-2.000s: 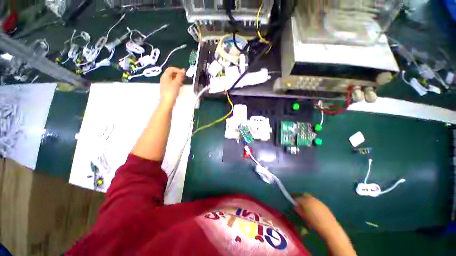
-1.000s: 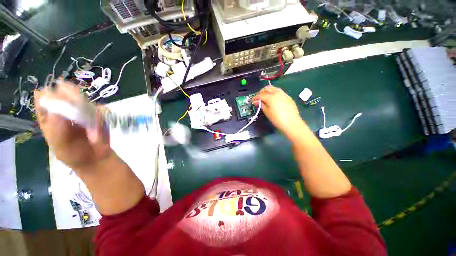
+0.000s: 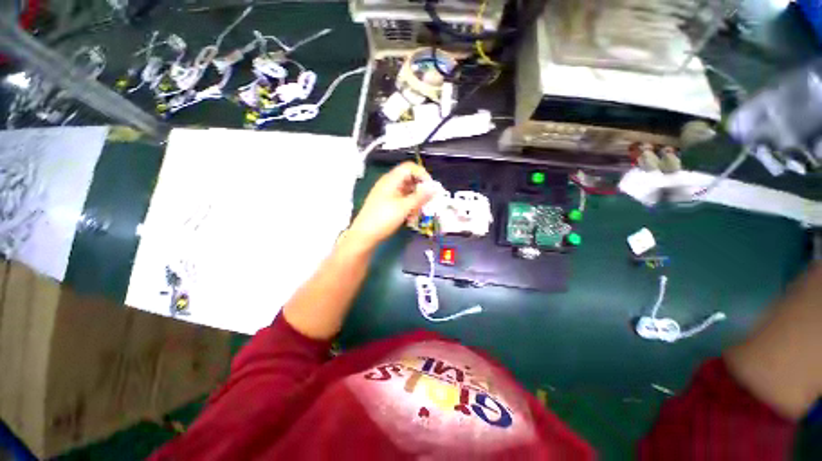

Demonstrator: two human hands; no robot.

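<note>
My left hand (image 3: pixel 397 203) is at the left part of the white socket block (image 3: pixel 467 214) on the black fixture (image 3: pixel 487 272). Its fingers are closed on the block's white upper piece. A small blue and yellow circuit board (image 3: pixel 427 224) lies just below the fingertips, partly hidden. A coiled white cable (image 3: pixel 426 293) hangs from the board's side over the fixture's front edge onto the mat. The green test board (image 3: pixel 536 225) sits at the fixture's right. My right forearm runs off the right edge, so my right hand is out of the picture.
Instruments (image 3: pixel 622 90) and a white power strip (image 3: pixel 442 129) stand behind the fixture. Cabled boards (image 3: pixel 297 112) lie at the back left. A white sheet (image 3: pixel 243 207) with small parts is at left. A spare cabled unit (image 3: pixel 658 328) and white square piece (image 3: pixel 641 240) lie at right.
My left hand has moved from the left side to the socket block. My right hand has left the green test board and gone out at the right. Another cabled board is at the block.
</note>
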